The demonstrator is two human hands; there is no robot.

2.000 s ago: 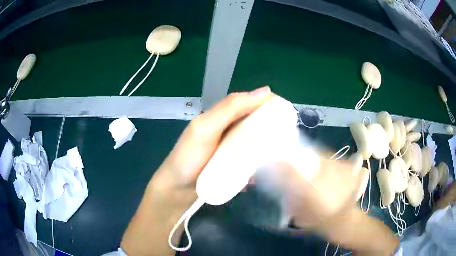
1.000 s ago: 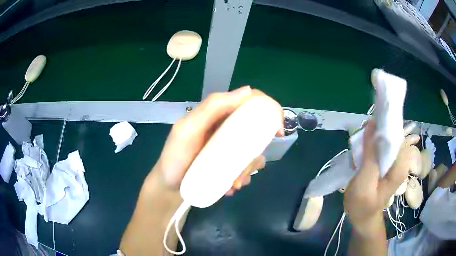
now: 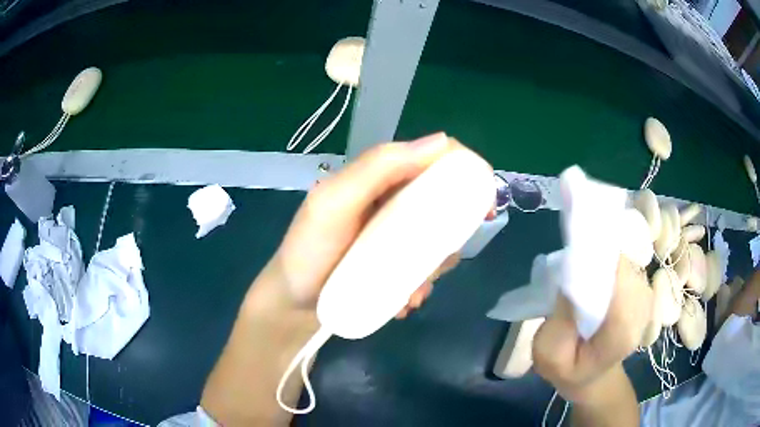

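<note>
My left hand point(image 3: 333, 225) is closed around a cream-white corded bar point(image 3: 408, 246), whose broad side is overexposed to white. The bar is tilted, its cord loop point(image 3: 304, 375) hanging at the lower left. My right hand point(image 3: 596, 342), to the right and apart from the bar, holds a bunched white wiping cloth point(image 3: 590, 246); one limp end hangs to the left. Another cream bar point(image 3: 518, 349) lies on the bench beside my right hand, partly covered by the cloth and hand.
A belt rail point(image 3: 192, 169) separates the bench from the green conveyor point(image 3: 517, 92) with spaced bars. An upright post point(image 3: 392, 75) crosses it. A dispenser bottle point(image 3: 485, 233) stands behind my left hand. Crumpled cloths point(image 3: 112, 300) lie left; a bundle of bars point(image 3: 692, 267) is at right.
My right hand with the cloth has moved lower and slightly left since a second ago. Belt bars have shifted right; one is now partly behind the post. My left hand still holds the bar.
</note>
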